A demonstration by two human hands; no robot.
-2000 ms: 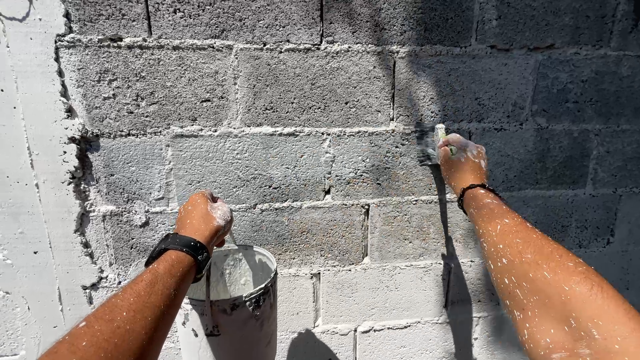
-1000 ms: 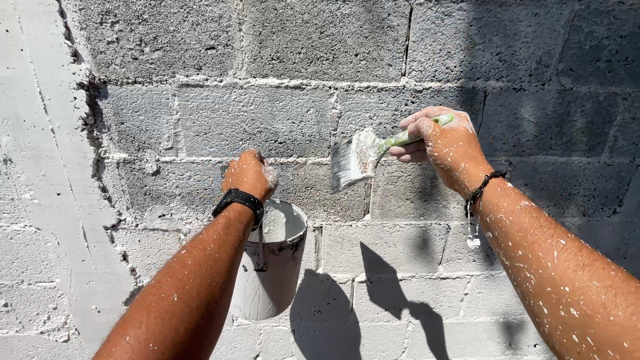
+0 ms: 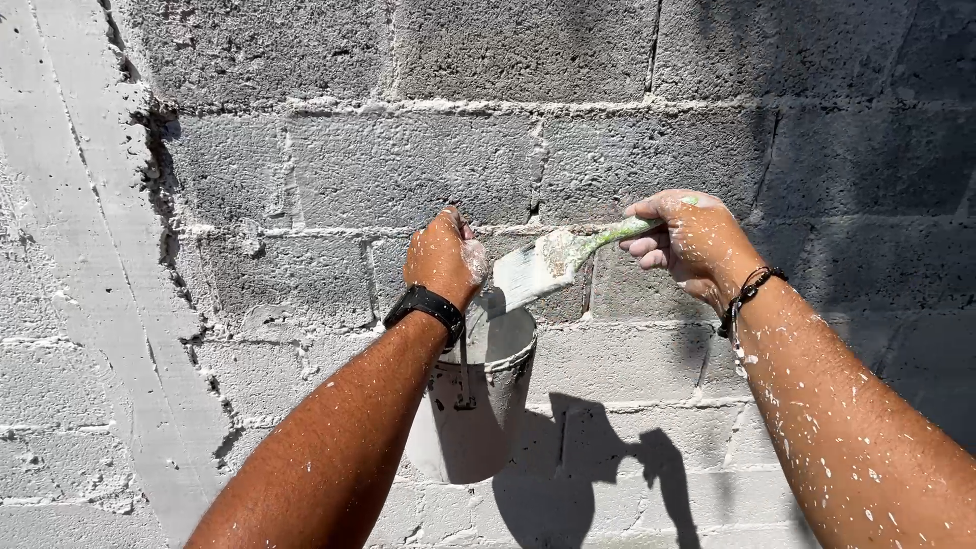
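My left hand (image 3: 444,258), with a black watch at the wrist, is closed at the top of a paint-stained bucket (image 3: 476,427) that hangs in front of the wall; its grip on the handle is mostly hidden. In my right hand (image 3: 681,242) is the green handle of a flat paintbrush (image 3: 537,267). The brush's bristles, coated white, tilt down to the left over the bucket's mouth, close to my left hand. White paint spots cover both hands and the forearms.
A concrete block wall (image 3: 412,164) fills the view, whiter in its lower courses and grey above. At left runs a pale concrete column (image 3: 99,229) with a rough, cracked edge. Shadows of the arm, brush and bucket fall on the lower wall.
The brush was against the wall at upper right; my right hand has brought it left and down to the bucket. My left hand still holds the bucket. The view has shifted.
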